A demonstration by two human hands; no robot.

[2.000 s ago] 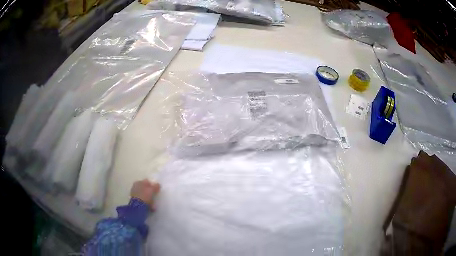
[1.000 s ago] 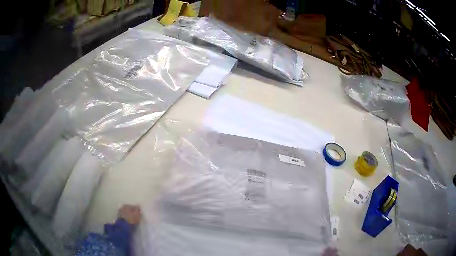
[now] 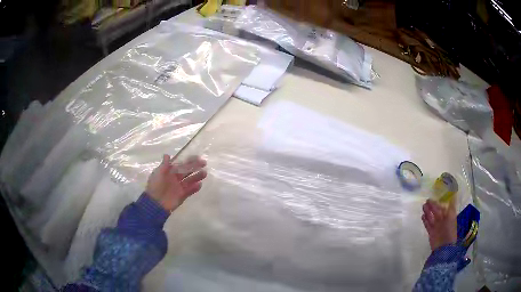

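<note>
A large clear poly bag [image 3: 308,199] with a greyish-white wrapped packet in it lies in front of me, its plastic blurred and streaked with shine. My left hand [image 3: 176,183] is over the packet's left side, fingers spread, holding nothing. My right hand [image 3: 440,222] is at the right, blurred, its fingertips against the lower edge of the yellow tape roll [image 3: 445,187]; whether it grips anything cannot be told. The blue tape roll [image 3: 410,174] lies just left of it. The blue tape dispenser [image 3: 468,219] is partly hidden behind my right hand.
A stack of clear poly bags [image 3: 165,80] lies at the left, with white stuffing rolls [image 3: 100,222] below it. A white sheet [image 3: 325,131] lies beyond the packet. Filled plastic packets [image 3: 314,45] lie at the back. More clear bags and a red sheet [image 3: 501,114] are at the right.
My left hand has moved up from the lower left and opened. My right hand has come up into view by the yellow roll. The packet's printed block and label no longer show clearly.
</note>
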